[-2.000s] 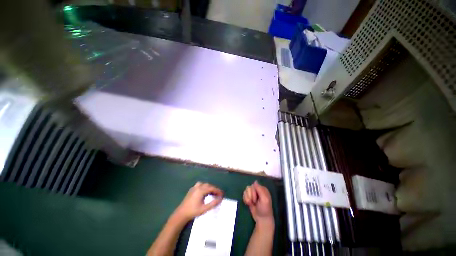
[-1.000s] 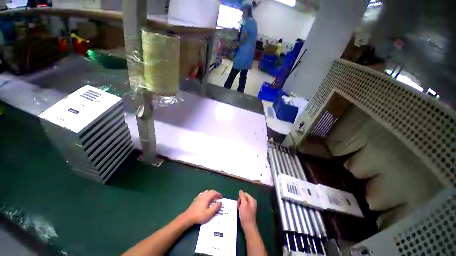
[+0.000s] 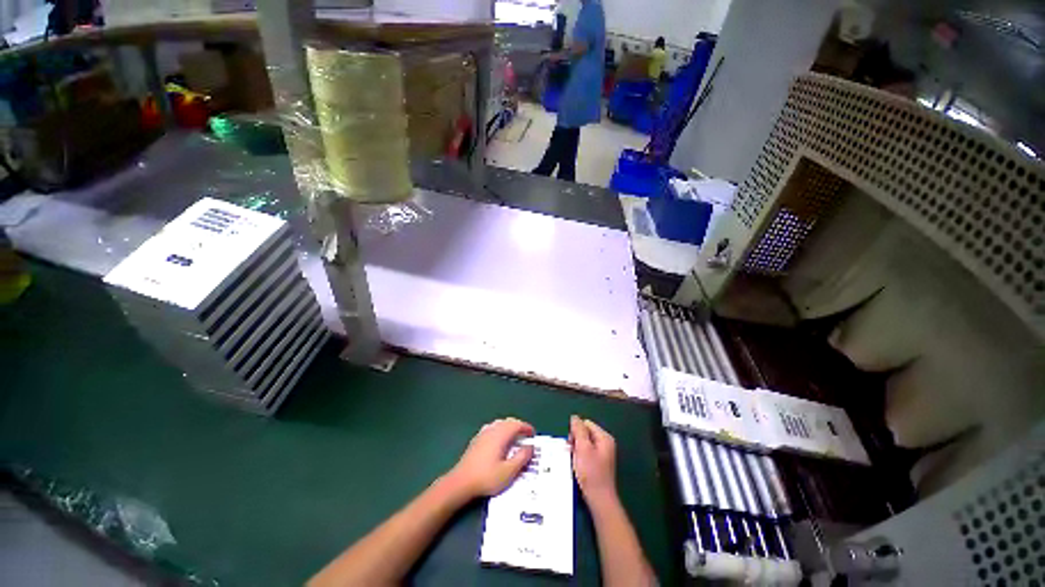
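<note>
A white printed flat pack [image 3: 529, 516] lies on the green bench top in front of me, between my hands. My left hand [image 3: 497, 456] rests on its far left corner, with the thumb over the top face. My right hand [image 3: 591, 454] is against its far right edge. Whether other packs lie under it I cannot tell. A tall finished stack [image 3: 201, 258] of several packs with grey-striped sides stands at the left. Two packs [image 3: 716, 411] lie end to end on the rollers at the right, by the tunnel opening.
A post [image 3: 353, 300] with a pale-yellow roll [image 3: 361, 126] stands behind the bench's edge. A glossy white board [image 3: 516, 298] lies beyond. The roller conveyor [image 3: 724, 476] and perforated tunnel housing [image 3: 917, 149] are at right. A person in blue [image 3: 582, 69] is in the background.
Since two seconds ago the view has tilted up, bringing the stack top and post into sight. My right hand has come from apart to the pack's edge. The roller packs now lie end to end.
</note>
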